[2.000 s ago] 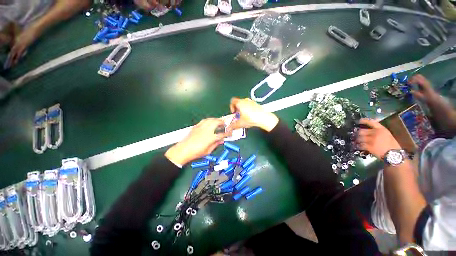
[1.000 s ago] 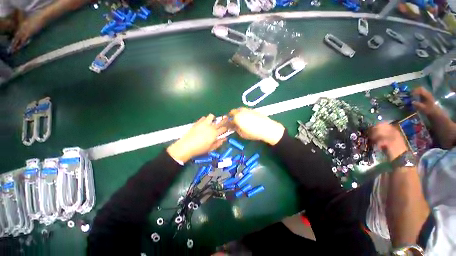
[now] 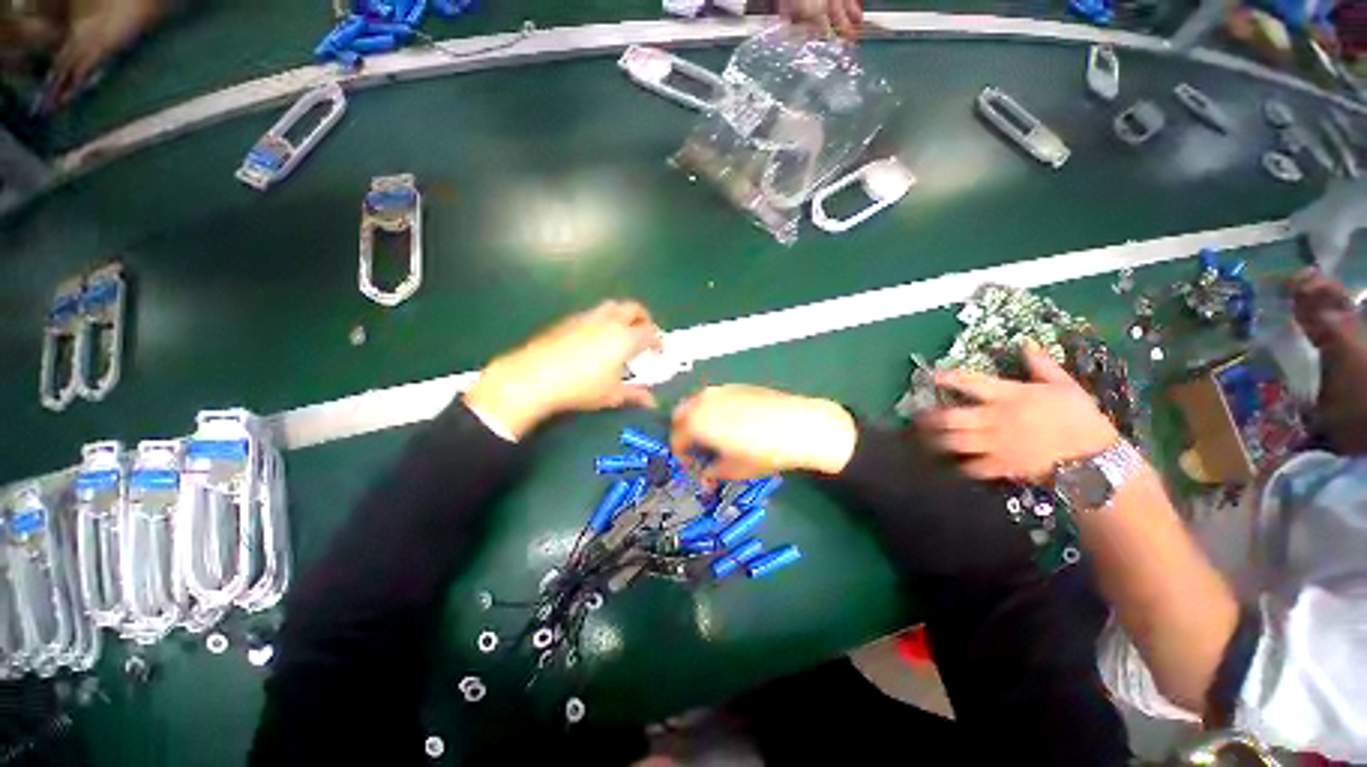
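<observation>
My left hand (image 3: pixel 562 367) holds a white piece (image 3: pixel 660 361), likely a housing, at the pale rail; its loop shape is hidden or blurred. My right hand (image 3: pixel 765 432) is lower, palm down, with its fingertips at the upper edge of the heap of blue cells (image 3: pixel 741 526). Whether it grips a part cannot be told. Thin black wires (image 3: pixel 570 581) and flat grey pieces lie among the cells. A fitted housing (image 3: pixel 390 240) with a blue patch lies on the green belt beyond my left hand.
Stacked fitted housings (image 3: pixel 222 510) stand at left. Small white rings (image 3: pixel 472 688) lie near me. A crumpled clear bag (image 3: pixel 787 128) and an empty white housing (image 3: pixel 862 195) lie on the belt. At right, a neighbour's hand (image 3: pixel 1027 420) rests over the pale green heap (image 3: pixel 997 322), beside a carton (image 3: pixel 1211 426).
My hands have moved apart, the right one down to the blue cells. A fitted housing now lies on the belt beyond my left hand. The nearest white housing is gone from the belt. The neighbour's hand moved left.
</observation>
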